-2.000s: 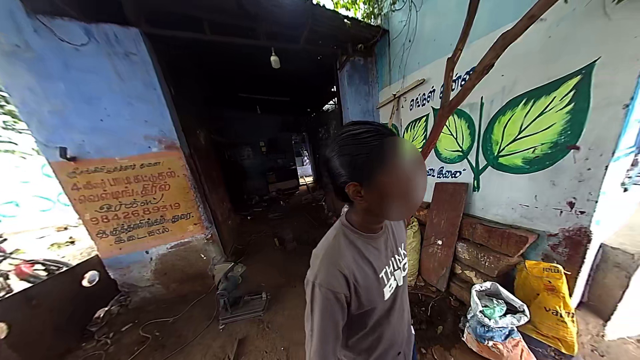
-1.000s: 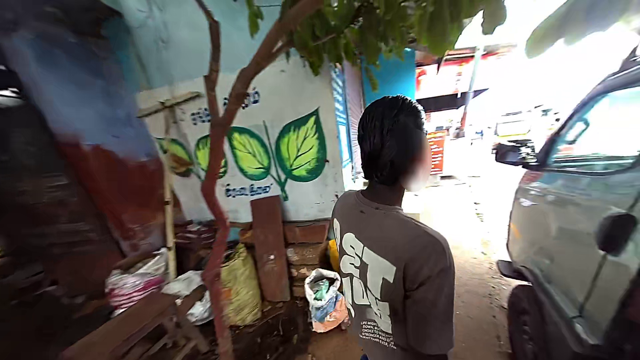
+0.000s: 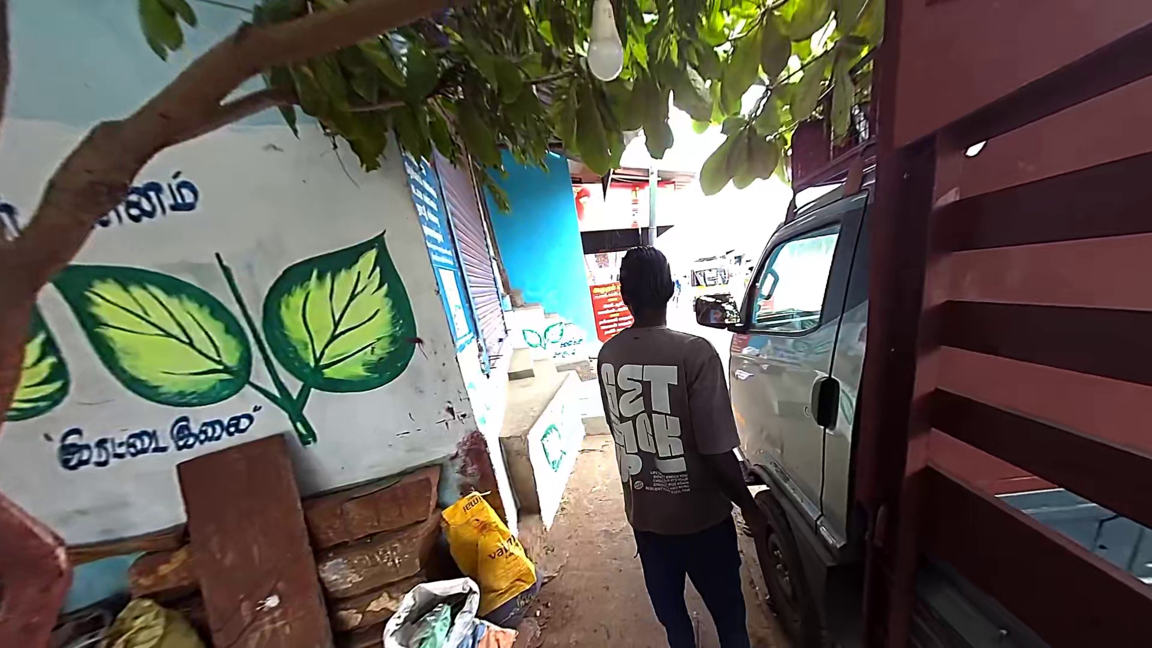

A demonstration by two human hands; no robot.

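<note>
Neither my left hand nor my right hand shows in the head view, so what they hold or touch cannot be seen. A person (image 3: 666, 432) in a brown printed T-shirt and dark trousers stands ahead, back turned, right arm hanging beside a vehicle. The vehicle (image 3: 796, 387) is silver-grey, with a side mirror (image 3: 717, 310) and a door handle. Nearer on the right rises a dark red slatted metal frame (image 3: 909, 360).
A narrow dirt path (image 3: 585, 531) runs between the vehicle and a painted wall (image 3: 360, 180). By the wall lie stone slabs (image 3: 373, 549), a yellow sack (image 3: 490, 553) and an open white sack (image 3: 432, 612). A tree branch (image 3: 180, 99) and a light bulb (image 3: 605, 54) hang overhead.
The view has swung far to the right, from the dark doorway to the path and vehicle. The person, seen side-on two seconds ago, now has their back turned and stands farther off.
</note>
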